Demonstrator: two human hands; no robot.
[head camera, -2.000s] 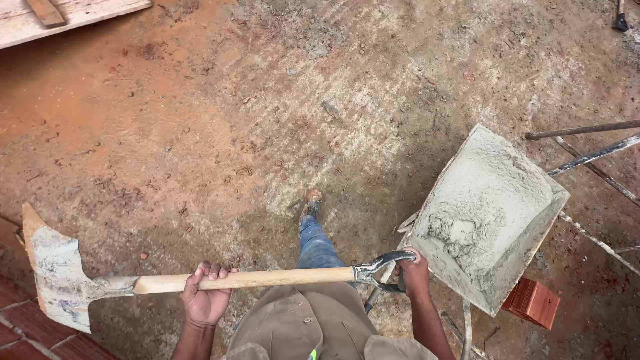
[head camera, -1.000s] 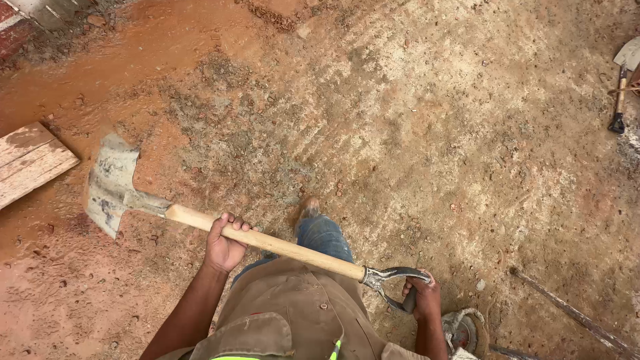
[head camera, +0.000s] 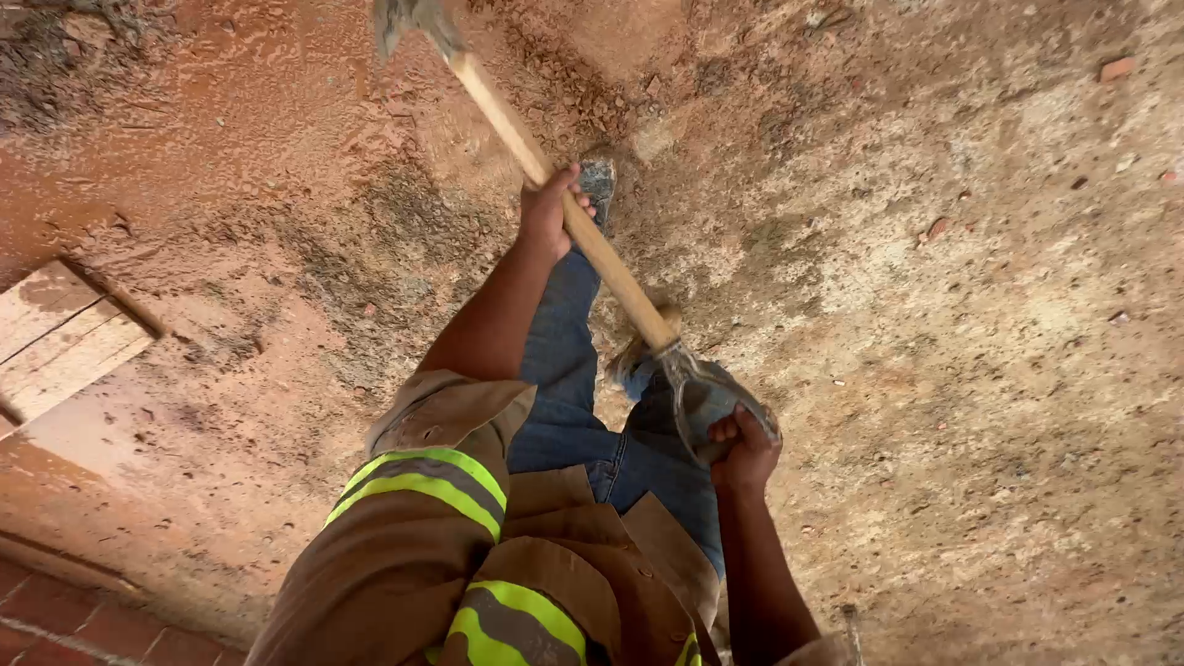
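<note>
A shovel with a wooden shaft (head camera: 606, 264) runs slantwise across the view, from the top left of centre down to my right side. My left hand (head camera: 553, 211) is closed around the middle of the shaft. On the D-shaped metal grip at the shaft's lower end is my right hand (head camera: 746, 446). The grey-smeared shovel blade (head camera: 413, 20) shows at the top edge, partly cut off, and whether it touches the ground I cannot tell. My jeans and boots are below the shaft.
Wooden boards (head camera: 69, 342) lie on the muddy ground (head camera: 277, 166) at the left. A brick surface (head camera: 102, 620) is at the bottom left. Loose soil (head camera: 592, 92) is beyond my front boot, and a brick fragment (head camera: 1116, 68) lies at the upper right.
The shovel has swung from nearly level, blade at the left, to a steep slant with its blade far ahead. The view has shifted; the mortar-filled container seen earlier is out of it.
</note>
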